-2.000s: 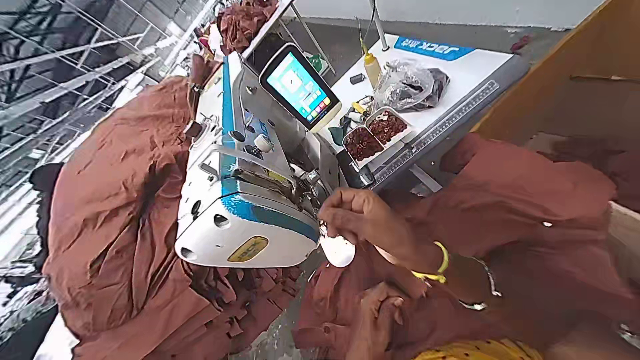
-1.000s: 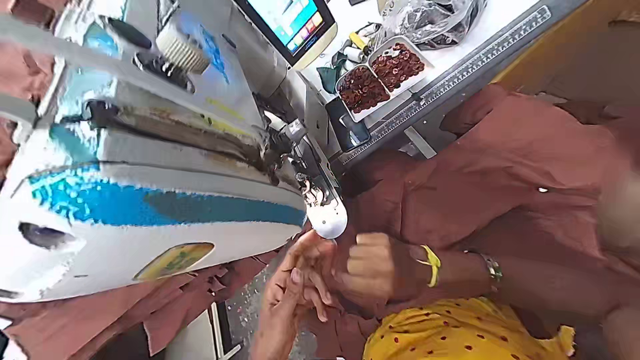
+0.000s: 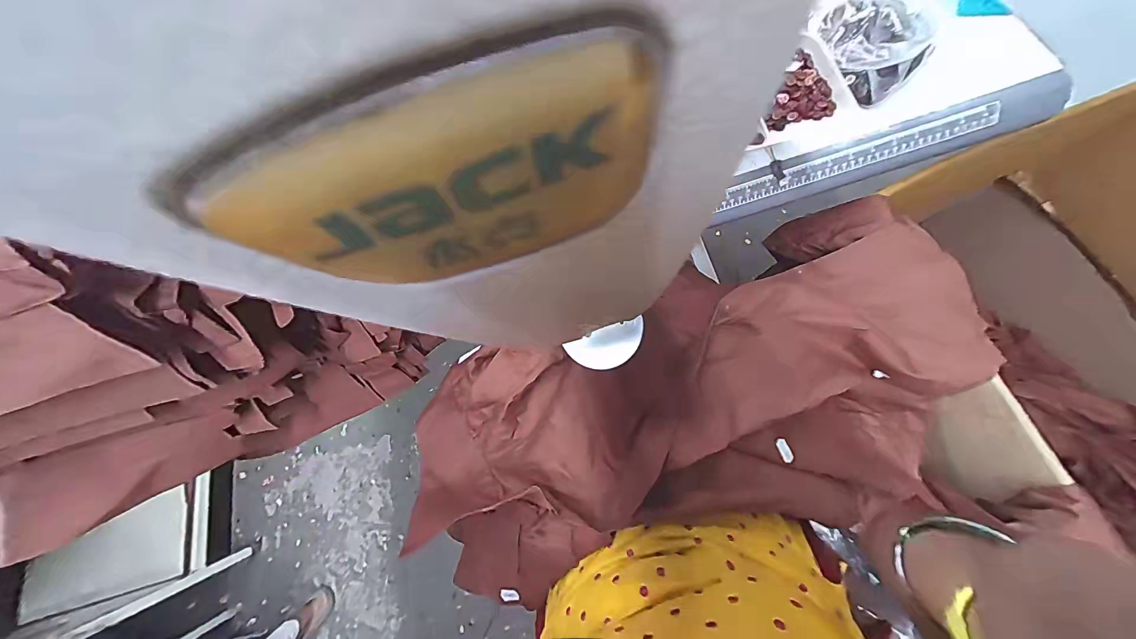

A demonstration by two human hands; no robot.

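Observation:
The white head of a Jack sewing machine (image 3: 497,302) fills the upper left, close to the camera. Below its edge shows a round white plate (image 3: 605,344) over reddish-brown fabric (image 3: 710,382), which drapes across the lap. At the lower right, my right forearm and wrist are in view with a bangle (image 3: 954,525) and a yellow band (image 3: 959,612); the fingers cannot be made out. My left hand is not visible. Yellow cloth with red dots (image 3: 701,577) lies at the bottom centre.
A tray of reddish buttons (image 3: 803,93) and a clear plastic bag (image 3: 874,40) rest on the machine table, whose edge bears a ruler (image 3: 861,151). More cut fabric (image 3: 98,382) hangs at left. A cardboard box (image 3: 1056,169) stands at right. A foot (image 3: 315,612) shows on the floor.
Both hands were together near the white plate a second ago; now my right wrist is at the lower right and my left hand is out of view. The view has moved much closer to the machine.

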